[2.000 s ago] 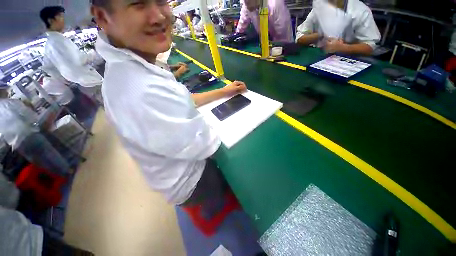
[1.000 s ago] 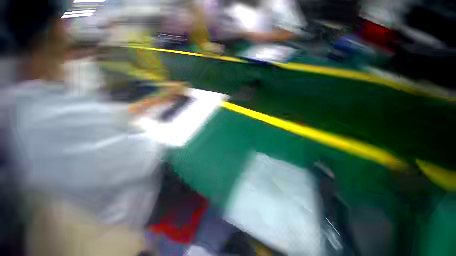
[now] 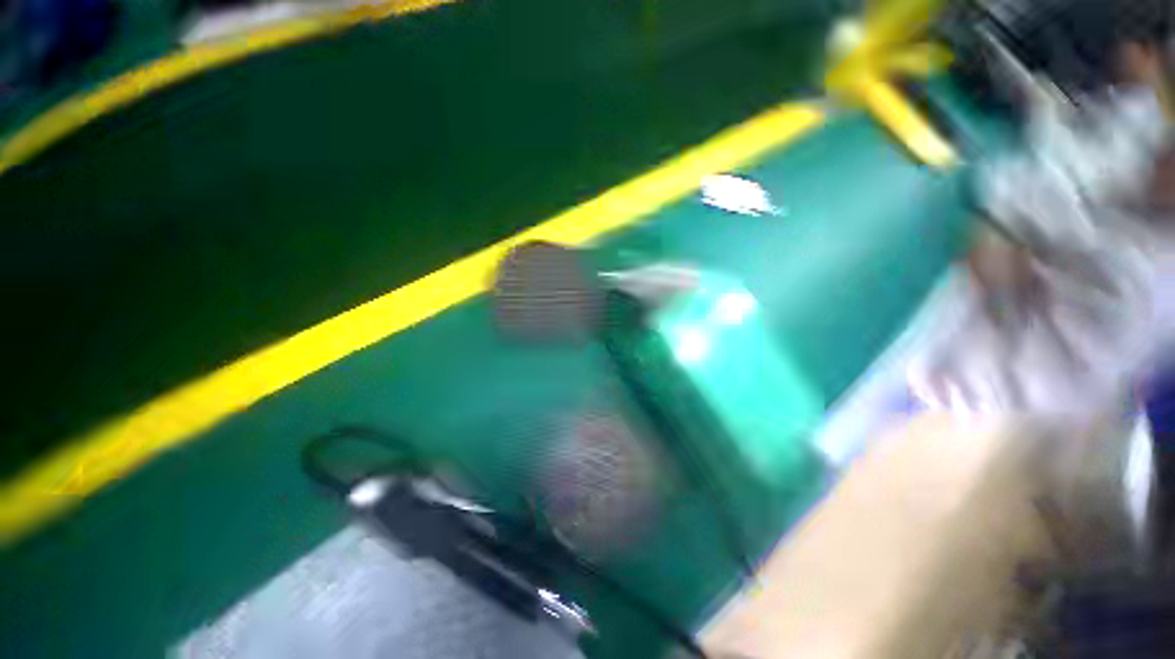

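The picture is blurred, and neither of my hands can be made out in it. A black electric screwdriver (image 3: 451,547) with a black cable lies on the green bench at bottom centre, beside the silvery bubble-wrap mat (image 3: 374,605), which is cut off by the lower edge. A round dish with speckled contents (image 3: 599,476) is right of the screwdriver. A second round dark grey dish (image 3: 546,294) touches the yellow line. A green box (image 3: 737,367) with cables stands right of the dishes. No device shows on the visible part of the mat.
A yellow line (image 3: 374,319) runs diagonally across the green bench. A small white item (image 3: 738,194) lies near it. A yellow post base (image 3: 889,84) stands at the upper right. A blurred person in light clothing (image 3: 1031,258) is at the right.
The view has swung right, away from the neighbour with the white pad. The dishes, green box and another person at the right have come into view; the mat now shows lower left.
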